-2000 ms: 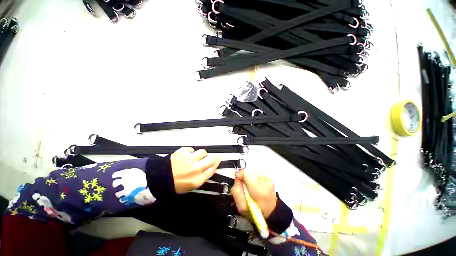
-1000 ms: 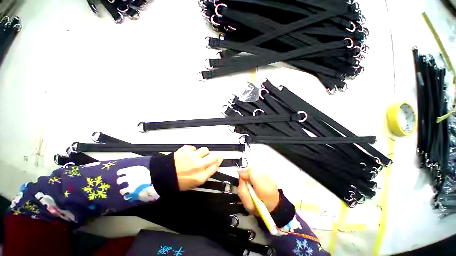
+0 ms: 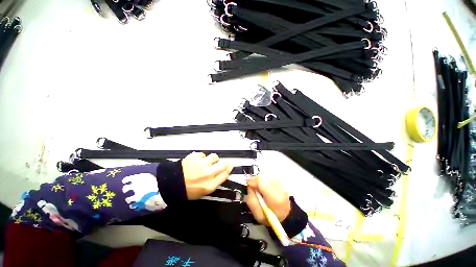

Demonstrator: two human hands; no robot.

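My right hand (image 3: 269, 199) holds a slim yellow pen-shaped tool (image 3: 272, 220) like a pencil, with a red-orange cord at its tail. Its tip is at the ringed end of a black webbing strap (image 3: 242, 170); the fingers partly hide the tip. My left hand (image 3: 205, 176) lies palm down on that strap, just left of the ring, pressing or holding it. A silver D-ring (image 3: 256, 170) shows between the hands. Another strap (image 3: 172, 154) lies just above my left hand. More black straps (image 3: 193, 221) lie below my hands, partly covered by my sleeves.
A fanned strap pile (image 3: 323, 161) lies right of my hands and a larger crossed pile (image 3: 300, 39) behind. A yellow tape roll (image 3: 420, 124) and a strap bundle (image 3: 453, 114) lie at the right. One strap (image 3: 209, 128) lies across the white table (image 3: 104, 78).
The hands and tool have shifted very slightly right in the picture since the earliest frame. My left hand stays on the strap and my right hand still grips the tool.
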